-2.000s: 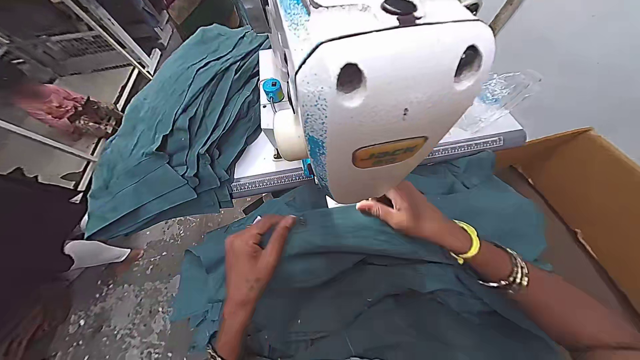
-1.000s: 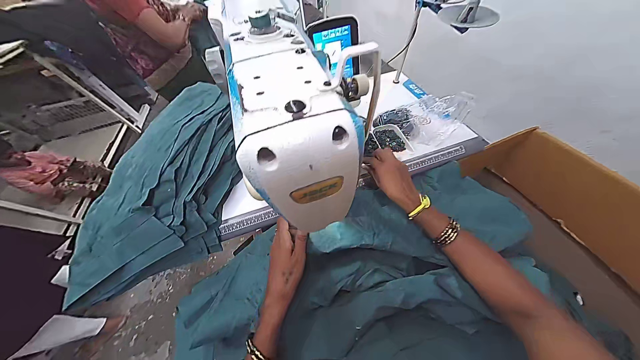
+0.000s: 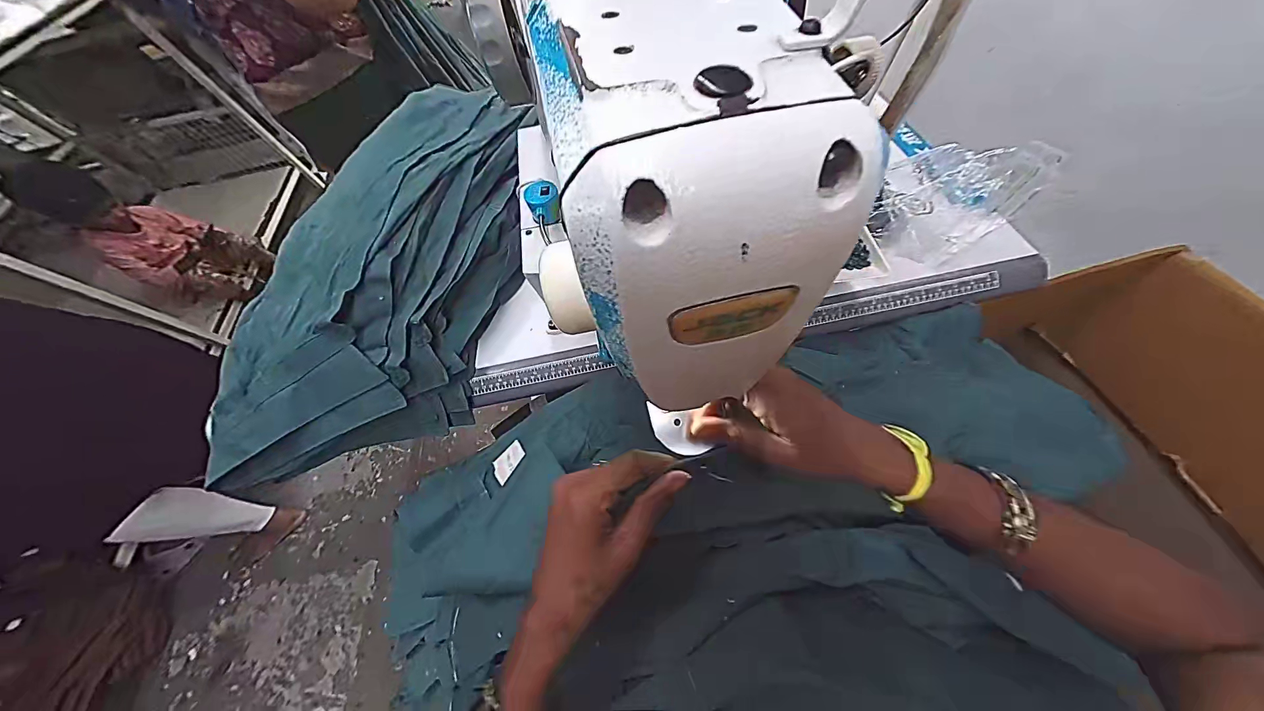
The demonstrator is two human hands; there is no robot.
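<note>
A white and blue Jack sewing machine (image 3: 721,237) stands in front of me, its needle area hidden behind the head. My left hand (image 3: 602,523) pinches an edge of dark teal fabric (image 3: 790,563) between thumb and fingers, just below the machine head. Close by on the right, my right hand (image 3: 780,425) is at the same fabric under the head, blurred, its fingertips bent; its grip cannot be made out. The fabric lies in loose layers below both hands, with a small white label (image 3: 509,462) on its left part.
Layered teal fabric pieces (image 3: 365,286) hang over the table's left side. A clear plastic bag (image 3: 968,197) lies on the table (image 3: 1027,262) at the right, above a cardboard box (image 3: 1155,346). Another person (image 3: 148,247) is at the far left, beyond a metal frame.
My right hand has come from the machine's right side down to the fabric in front of the head. My left hand has moved out from under the head. The view has shifted closer.
</note>
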